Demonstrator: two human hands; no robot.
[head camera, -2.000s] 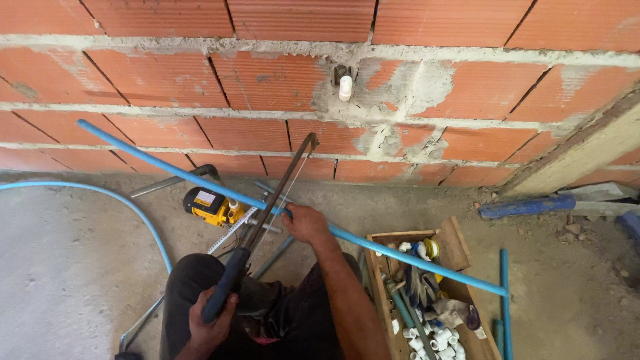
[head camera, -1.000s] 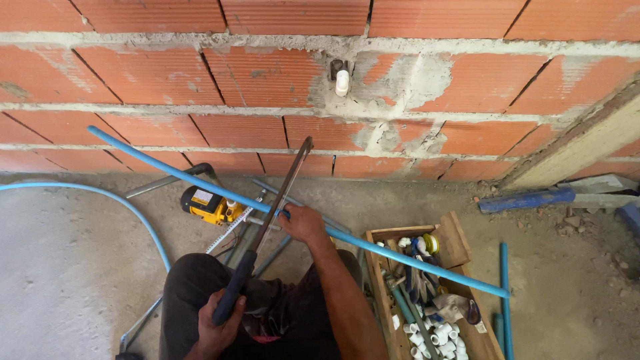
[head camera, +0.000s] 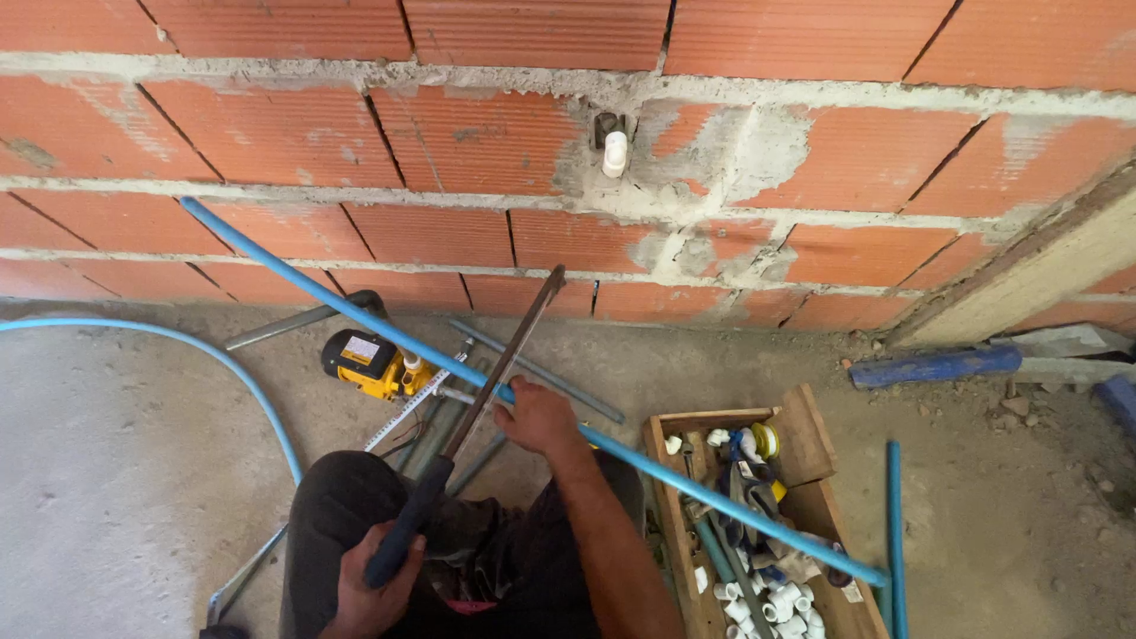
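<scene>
A long blue plastic pipe (head camera: 701, 497) runs slantwise across the view, from the upper left to the right, above my lap and the toolbox. My right hand (head camera: 540, 415) is closed around it near its middle. My left hand (head camera: 382, 568) grips the dark handle of a hacksaw (head camera: 506, 359) at the lower left. The hacksaw's frame crosses the pipe just left of my right hand, its tip pointing up toward the wall. Whether the blade has cut into the pipe cannot be told.
A wooden toolbox (head camera: 661, 497) holds white pipe fittings (head camera: 781, 603), tape and tools. A yellow-and-black water pump (head camera: 373, 364) and grey pipes stand near the hollow-brick wall (head camera: 444, 231). A white elbow fitting (head camera: 614, 153) sticks out of it. A blue hose (head camera: 240, 373) curves at left; another blue pipe (head camera: 895, 532) lies at right.
The left hand and the hacksaw have shifted slightly along the saw's line between frames. The right hand keeps its hold on the blue pipe.
</scene>
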